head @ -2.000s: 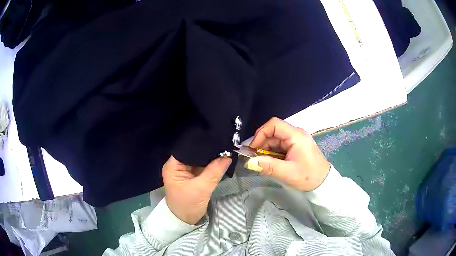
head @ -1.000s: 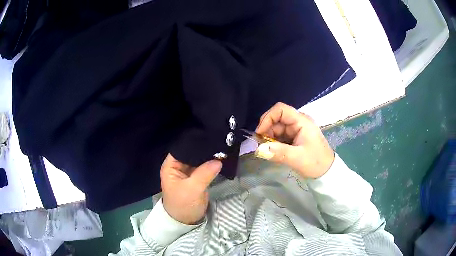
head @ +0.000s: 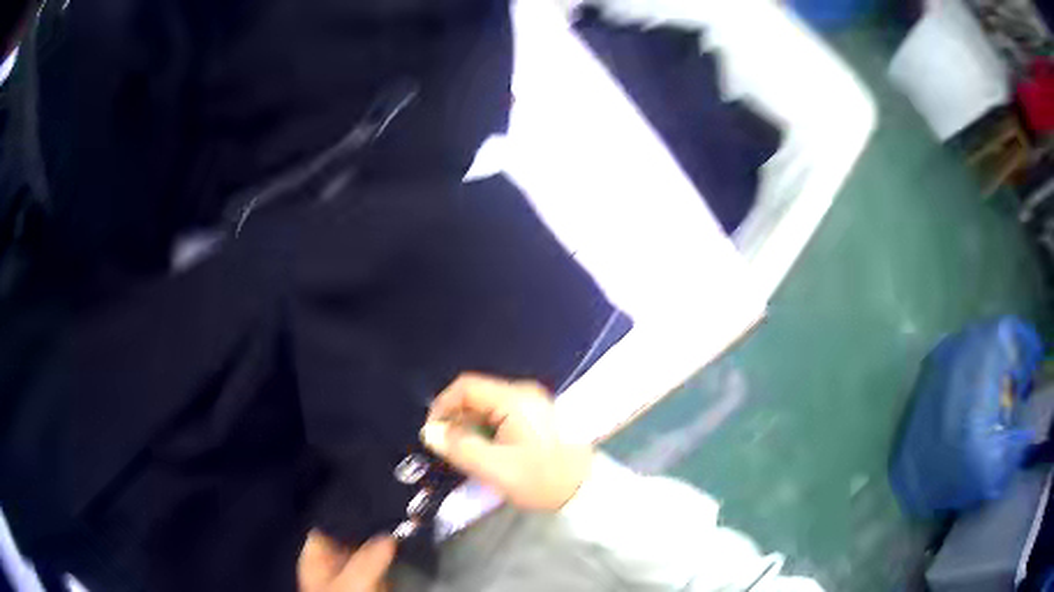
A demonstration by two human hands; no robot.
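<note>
A large dark garment [head: 381, 278] covers most of the white table. Three small white marks [head: 410, 468] show near its lower edge. My left hand [head: 347, 564], cut off by the bottom edge, pinches the cloth just below the marks. My right hand [head: 509, 445] is curled just above and right of the marks, with its yellow-wrapped thumb tip close to the cloth. The snips seen in this hand a second ago are blurred and mostly hidden by its fingers.
The white tabletop [head: 682, 330] has a brown edge. A large white tub [head: 826, 150] with dark cloth in it stands at the upper right. A blue bundle [head: 965, 422] lies on the green floor [head: 809, 382] at right. More dark cloth is heaped at upper left.
The view has swung up and right and blurred, so hands and garment appear lower and further left. More tub and floor show. My right hand is now nearer the upper mark.
</note>
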